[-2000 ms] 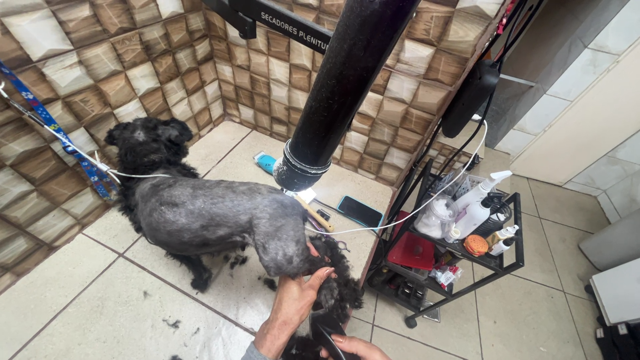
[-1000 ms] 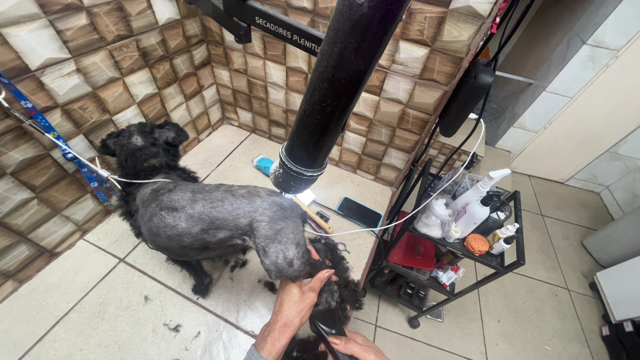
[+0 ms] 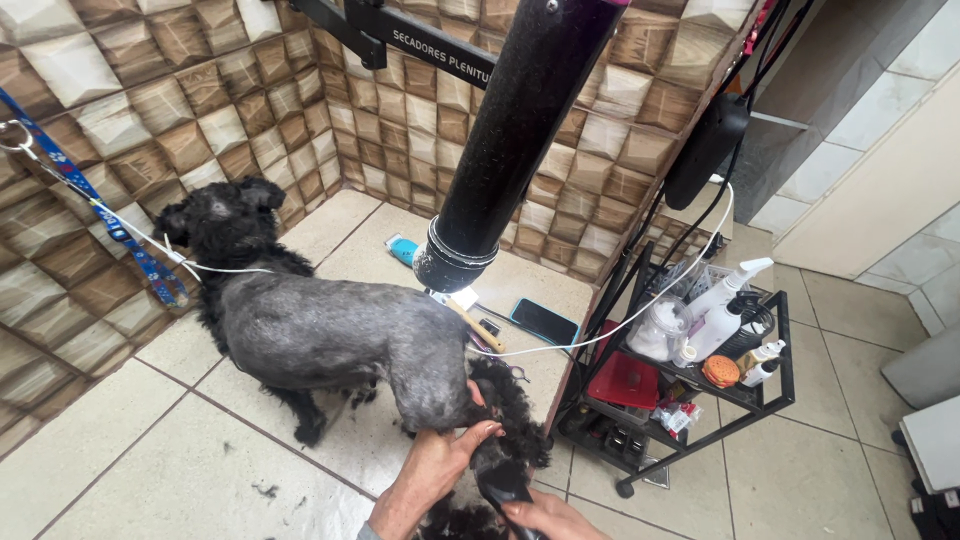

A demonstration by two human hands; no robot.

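A black dog (image 3: 337, 330) with a closely clipped grey-black body stands on the tiled grooming table (image 3: 172, 442), its head toward the left wall. My left hand (image 3: 435, 469) grips the dog's rear end, by a hind leg. In my right hand (image 3: 547, 517) is a black hair clipper (image 3: 502, 484), its head against the long black fur (image 3: 517, 412) at the dog's rear. A white cord loop (image 3: 225, 268) runs around the dog's neck area. Loose clipped fur (image 3: 457, 521) lies below the hands. The clipper's blade is hidden in the fur.
A black dryer nozzle (image 3: 517, 135) hangs over the table. Behind the dog lie a turquoise trimmer (image 3: 403, 249), a wooden-handled tool (image 3: 476, 326), a phone (image 3: 544, 322) and scissors (image 3: 517, 371). A black wheeled cart (image 3: 784, 360) with bottles stands right. A blue leash (image 3: 127, 232) hangs left.
The clipper and my right hand have shifted a little at the dog's rear since two seconds ago. My left hand keeps its hold, and the dog stands in much the same place.
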